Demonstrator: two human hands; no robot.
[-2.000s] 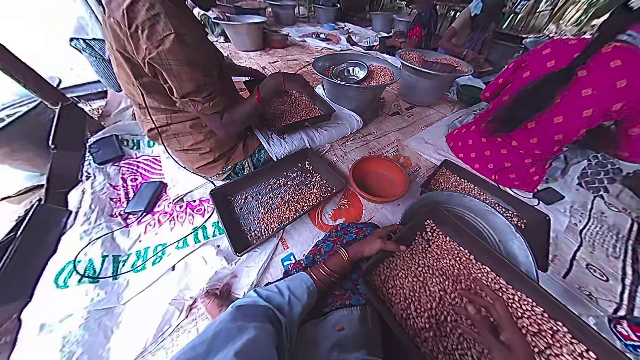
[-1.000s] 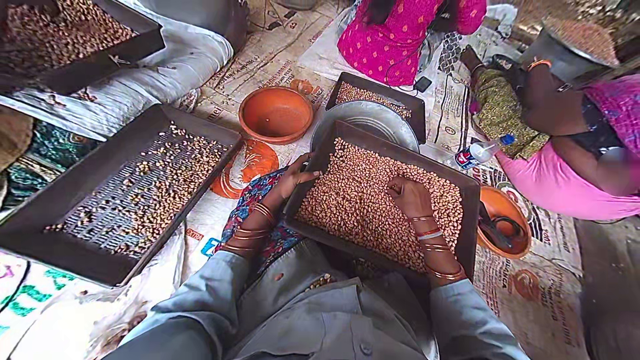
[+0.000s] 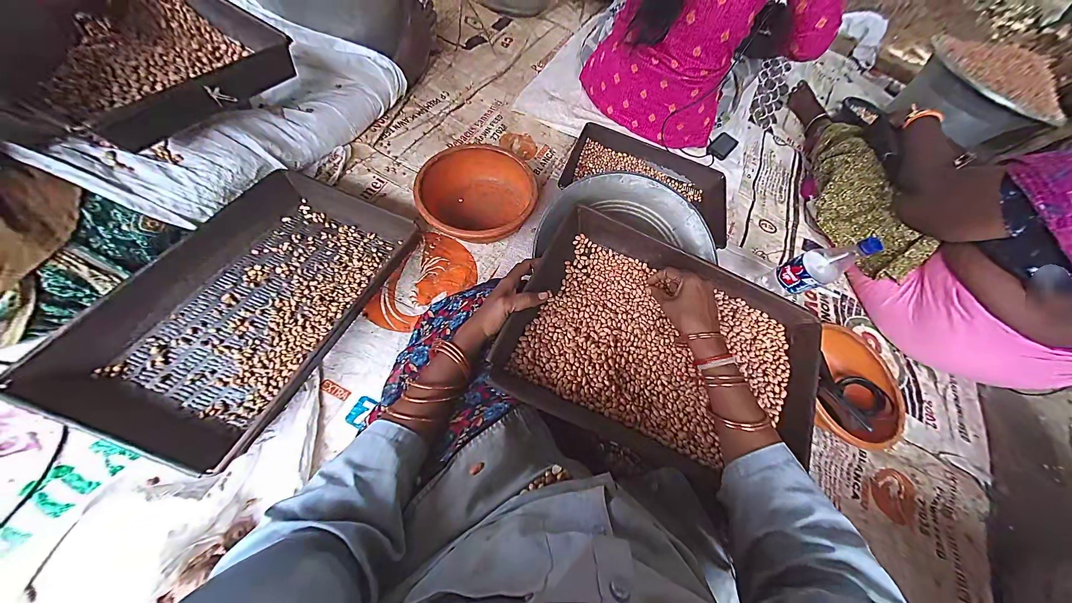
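A dark rectangular tray [image 3: 804, 368] full of reddish-brown nuts or seeds [image 3: 603, 343] rests at my lap, tilted in view. My left hand [image 3: 508, 303] grips its left rim, thumb over the edge. Over the heap is my right hand [image 3: 682, 295], fingers bent together at the surface; whether a nut is between them cannot be told. Under the tray's far edge lies a round metal basin [image 3: 624, 205]. To the left sits a larger tray with a slotted base [image 3: 142, 335], partly covered with paler nuts [image 3: 301, 310].
An orange clay bowl [image 3: 476, 193] stands beyond my left hand; another bowl [image 3: 837, 419] holds a dark object. A small tray [image 3: 716, 197] lies past the basin. A plastic bottle [image 3: 825, 266] lies at right. Seated people [image 3: 662, 75] and a heaped tub [image 3: 963, 100] surround the printed sacking.
The view has swung strongly to the right since the first frame. My right hand, spread over the nuts then, has its fingers drawn together now. My left hand stays on the tray's rim.
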